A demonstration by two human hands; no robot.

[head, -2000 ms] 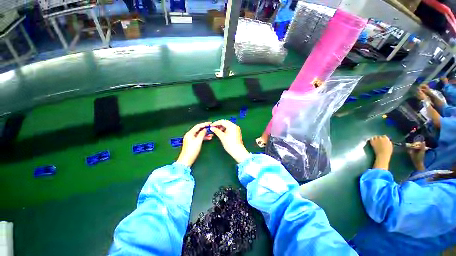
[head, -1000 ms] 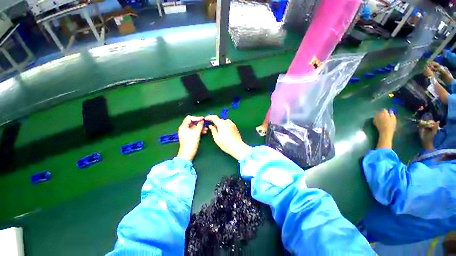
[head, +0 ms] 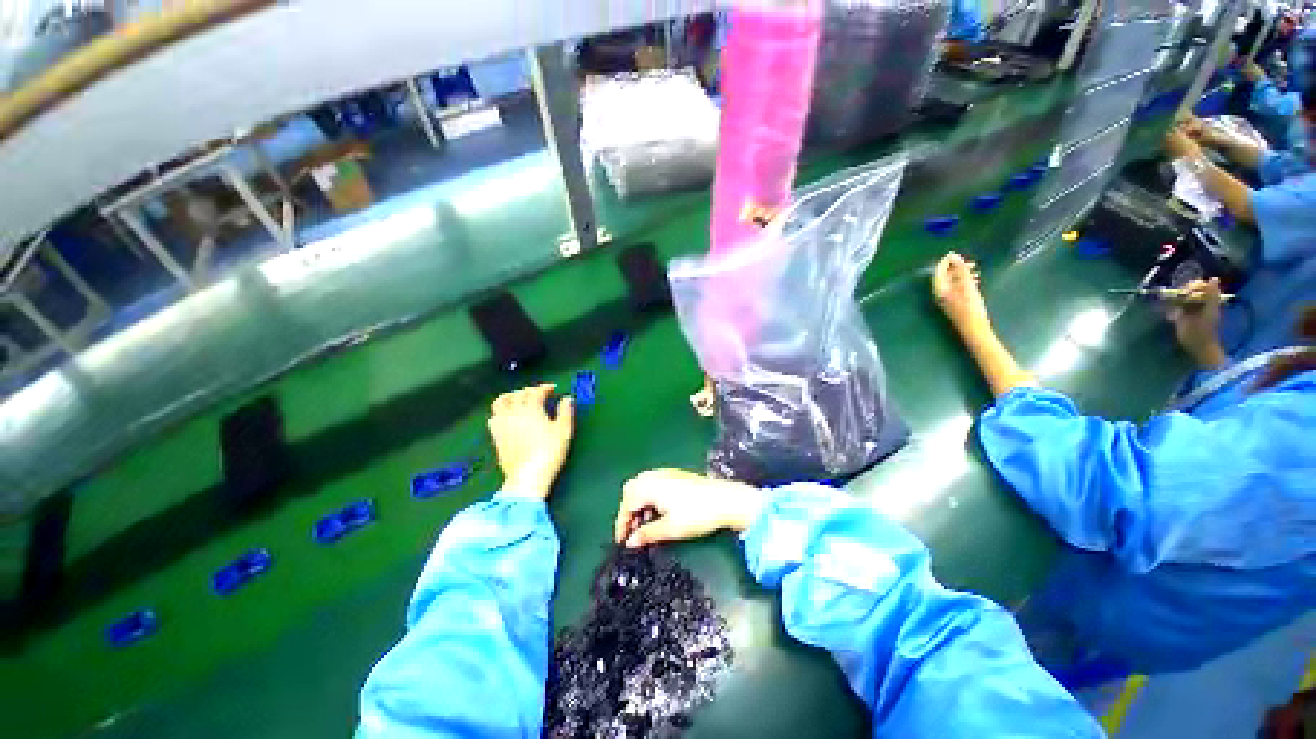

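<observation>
A glittering pile of small black parts (head: pixel 642 650) lies on the green bench between my forearms. My right hand (head: pixel 678 508) is at the pile's top edge, fingertips pinched with something black between them. My left hand (head: pixel 531 438) is over the near side of the green conveyor belt (head: pixel 361 433), fingers curled; whether it holds anything is hidden. Blue modules lie in a row on the belt, one left of my left hand (head: pixel 440 479) and one just beyond its fingertips (head: pixel 585 387).
A clear bag (head: pixel 801 390) with black parts stands right of my hands, before a pink-wrapped post (head: pixel 761 130). Black housings (head: pixel 253 445) lie on the belt's far side. A neighbour's hand (head: pixel 960 289) reaches in at right. A metal upright (head: pixel 563 145) stands beyond the belt.
My hands were together over the belt and are now apart. My right hand has moved back to the pile; my left stays by the belt. The neighbour's arm has moved farther forward. The view has shifted.
</observation>
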